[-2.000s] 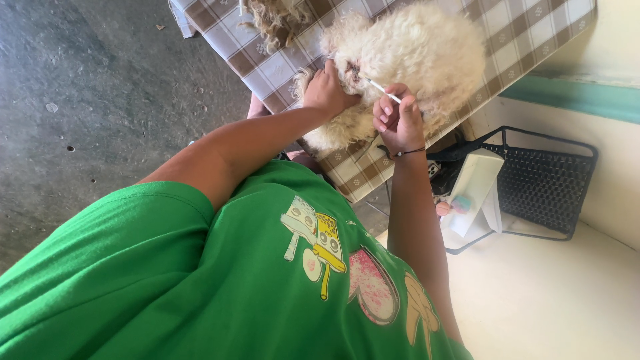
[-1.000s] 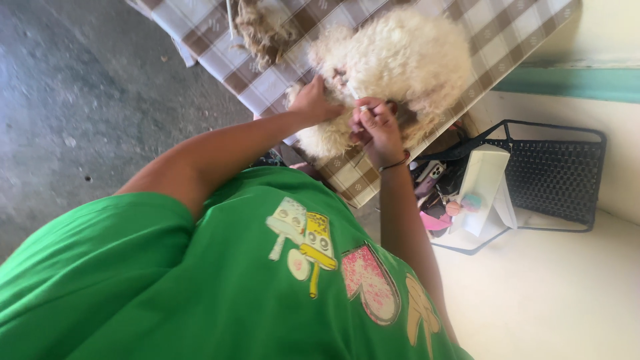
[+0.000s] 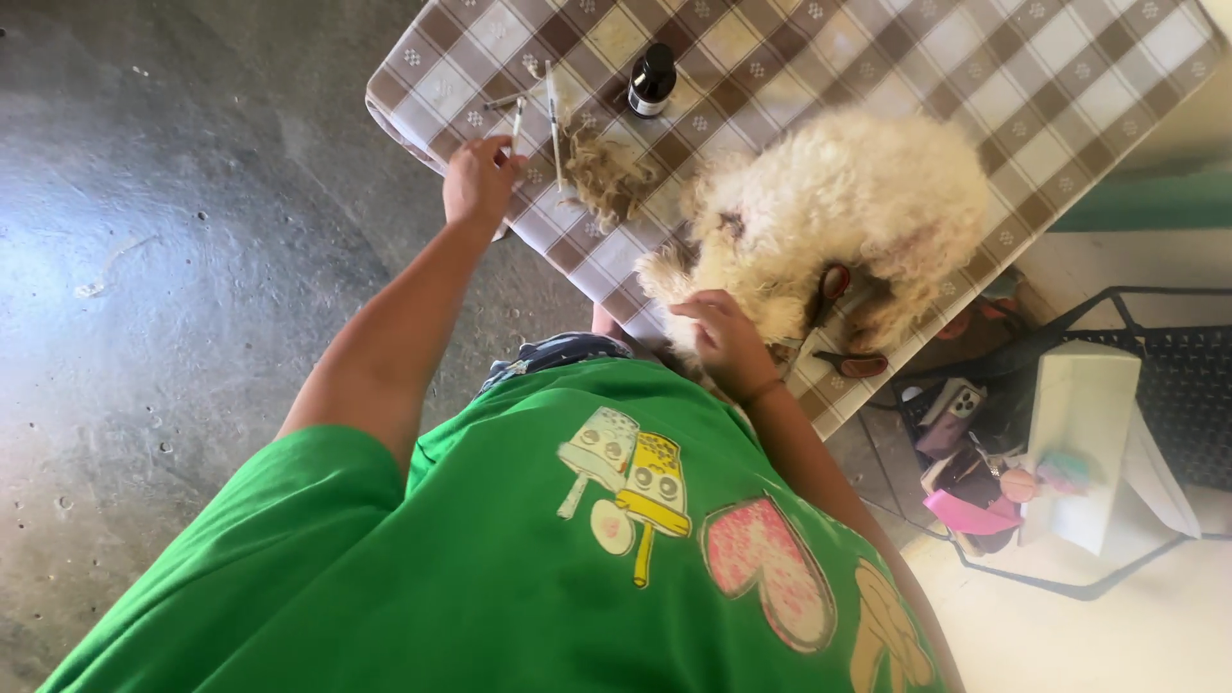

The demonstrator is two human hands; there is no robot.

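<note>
A curly cream-coloured dog [image 3: 847,192] lies on a table with a checked cloth. My right hand [image 3: 727,337] rests at the dog's near side, its fingers slightly curled with nothing visible in them. Scissors with dark and red handles [image 3: 830,289] lie against the dog, close to that hand. At the table's left edge, my left hand [image 3: 486,178] has its fingertips at the lower end of a cotton swab [image 3: 518,120]; whether it grips the swab is unclear. Another long swab [image 3: 553,125] lies beside a clump of cut fur [image 3: 606,178].
A dark bottle [image 3: 653,82] with a black cap stands on the checked tablecloth [image 3: 770,58] beyond the fur. To the right of the table, a black basket [image 3: 1179,385] stands near a white box [image 3: 1078,443], a phone [image 3: 953,414] and a pink item [image 3: 972,512].
My left hand has left the dog and moved left to the swabs by the table edge. The thin white stick seen earlier in my right hand no longer shows there. The view has shifted.
</note>
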